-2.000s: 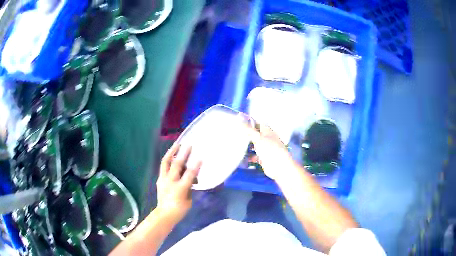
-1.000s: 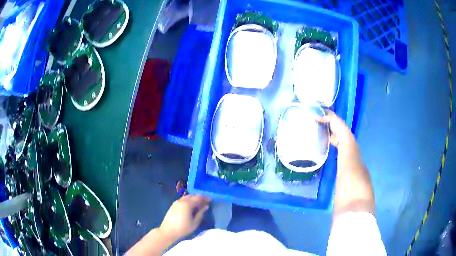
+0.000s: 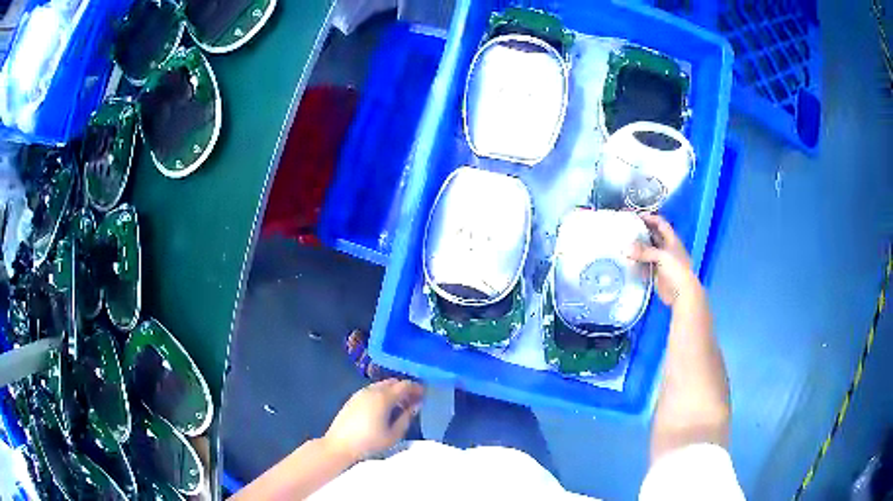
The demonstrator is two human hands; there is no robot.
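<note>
A blue crate [image 3: 390, 284] stands in front of me with a pale liner sheet [image 3: 566, 196] inside. Several white oval housings lie in it with green parts showing at their ends. My right hand [image 3: 668, 262] is on the right edge of the lower right housing [image 3: 595, 284], which has a round recess. The upper right housing [image 3: 638, 171] is tilted, and more of its green part [image 3: 648, 90] shows. The upper left housing [image 3: 516, 98] and lower left housing [image 3: 478, 233] lie closed side up. My left hand [image 3: 377, 416] is empty, fingers loosely curled, near the crate's lower left corner.
A green bench [image 3: 250, 108] on the left bears overlapping green-rimmed housings [image 3: 181, 113] and a blue bin [image 3: 88, 98] with whitish contents. A red stool [image 3: 308, 161] and another blue crate [image 3: 377, 147] stand between bench and crate. A blue grid pallet [image 3: 769, 59] lies at the upper right.
The lower right housing has shifted slightly under my right hand. The upper right housing has tilted and exposes more green part. Two seconds ago both hands held a white housing; my left hand has since let go.
</note>
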